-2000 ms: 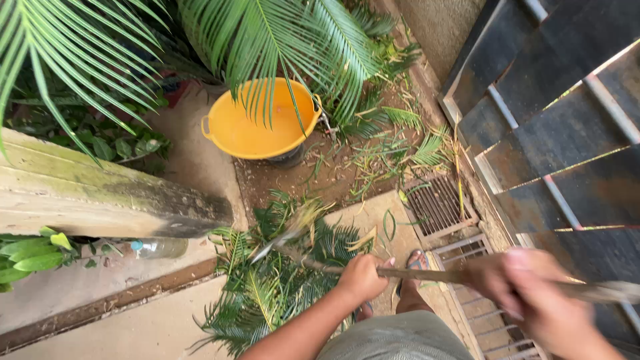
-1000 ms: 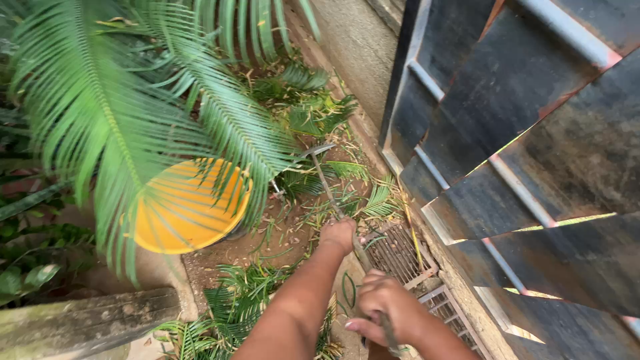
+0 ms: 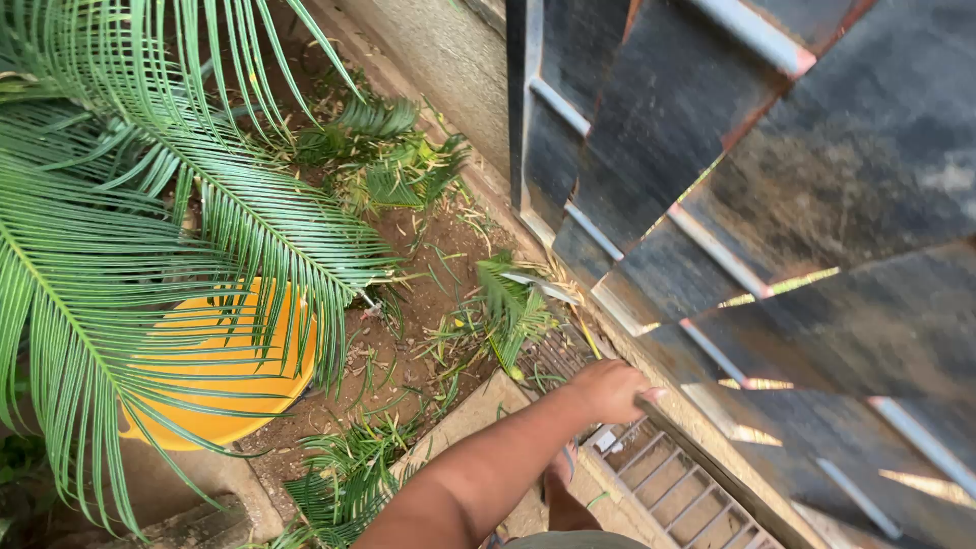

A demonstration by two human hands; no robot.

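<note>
My left hand [image 3: 610, 390] is closed around the wooden handle [image 3: 709, 465] of a long tool, above a floor grate. The handle runs down to the lower right edge. A curved metal blade [image 3: 541, 287] lies against cut palm fronds [image 3: 512, 309] by the wall's foot; its join to the handle is hidden. My right hand is out of view. Further left, a yellow plastic basin [image 3: 229, 366] sits partly behind hanging palm leaves. More cut fronds [image 3: 358, 473] lie left of my forearm.
A dark metal gate [image 3: 686, 191] fills the right side. A low concrete wall [image 3: 442, 69] stands behind the soil. Large palm fronds [image 3: 252, 213] overhang from the left. Metal grates [image 3: 679, 488] and a concrete slab [image 3: 473, 427] lie near my sandalled foot [image 3: 563, 465].
The blade has moved from the fronds near the slab, past the soil bed, to the fronds by the wall. My right hand, on the handle before, has left the view. The view has swung.
</note>
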